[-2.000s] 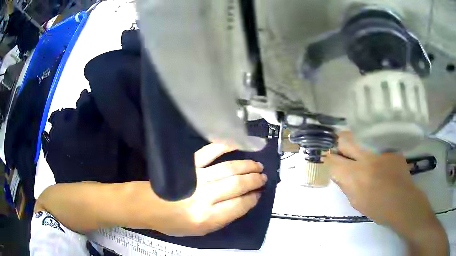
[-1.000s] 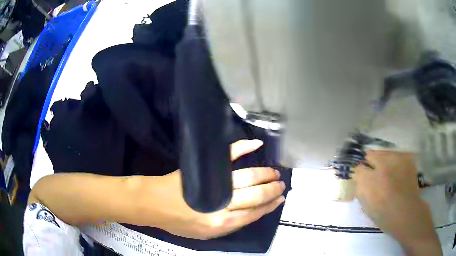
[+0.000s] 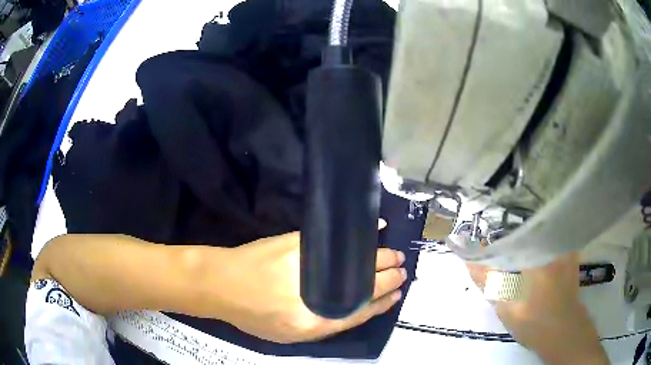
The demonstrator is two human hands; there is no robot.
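Note:
The black garment [image 3: 207, 150] lies rumpled across the left of the table, with its straight right edge beside the needle area [image 3: 416, 207]. My left hand [image 3: 264, 285] lies flat on the cloth, fingertips near that edge, not visibly gripping. The black lamp [image 3: 341, 185] hides part of this hand. My right hand [image 3: 549, 306] is low at the right, behind the cream ribbed knob [image 3: 503, 285]. Its fingers are hidden by the knob and the machine head, so its grip does not show. The off-white sewing machine head [image 3: 457, 93] covers the upper right.
A blue mesh basket [image 3: 82, 36] with black cloth over it stands at the upper left. A dark elongated object [image 3: 597, 274] lies right of my right hand. Printed ruler markings [image 3: 178, 342] run along the table's curved front edge.
The view has shifted, so the machine head and lamp appear farther right and the lamp's silver neck shows. My left hand remains on the cloth, its fingertips slightly farther right in the picture.

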